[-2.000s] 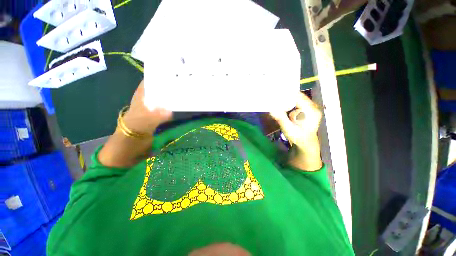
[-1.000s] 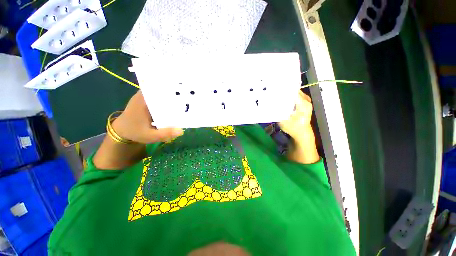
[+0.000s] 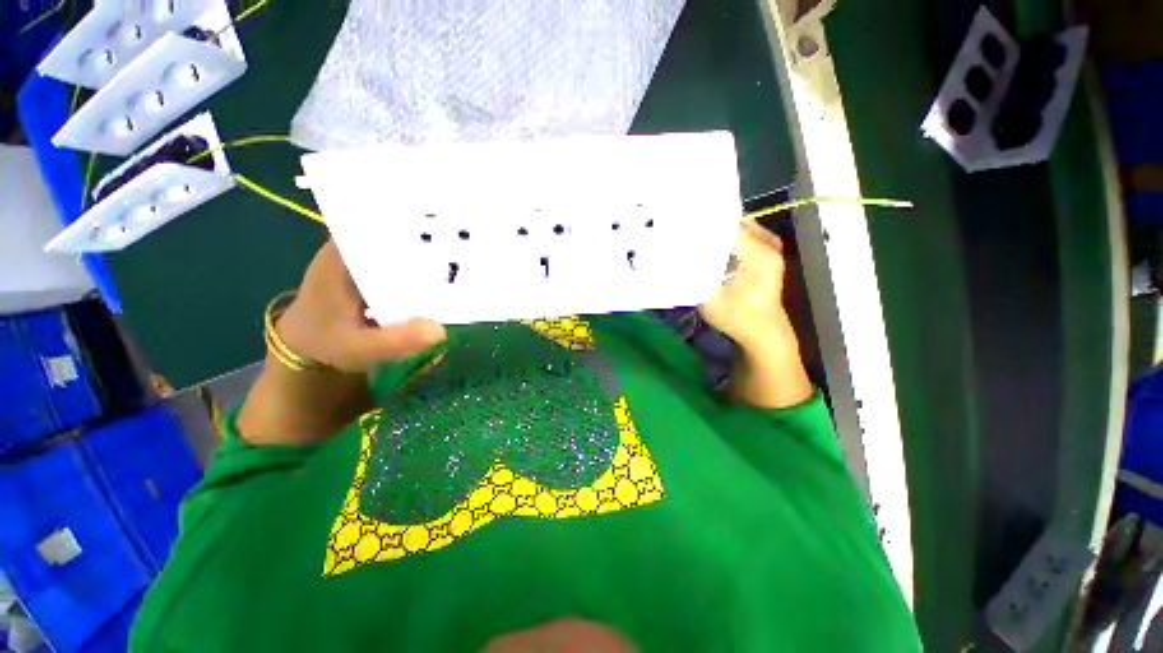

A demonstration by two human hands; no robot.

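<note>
A white panel (image 3: 529, 191) is held up in front of my chest, its face with rows of small dark holes and slots turned to the camera. My left hand (image 3: 342, 319) grips its lower left corner, thumb on the near edge. My right hand (image 3: 753, 293) holds its right end, with most fingers hidden behind it. A yellow-green earth wire (image 3: 829, 202) sticks out past the right end, and another runs off the left side. A dark object shows below my right hand; I cannot tell what it is.
A textured silvery sheet (image 3: 491, 64) lies on the green bench (image 3: 204, 300) beyond the panel. Several white units (image 3: 140, 191) with black parts stand at the left. A pale rail (image 3: 848, 319) borders the conveyor (image 3: 944, 383), which carries a white unit (image 3: 1008, 96) and a greyish one (image 3: 1039, 593). Blue bins (image 3: 96, 510) stand lower left.
The panel has come down and tilted since two seconds ago, so its hole rows now show and the sheet is uncovered. In the last second it shifted slightly left in view.
</note>
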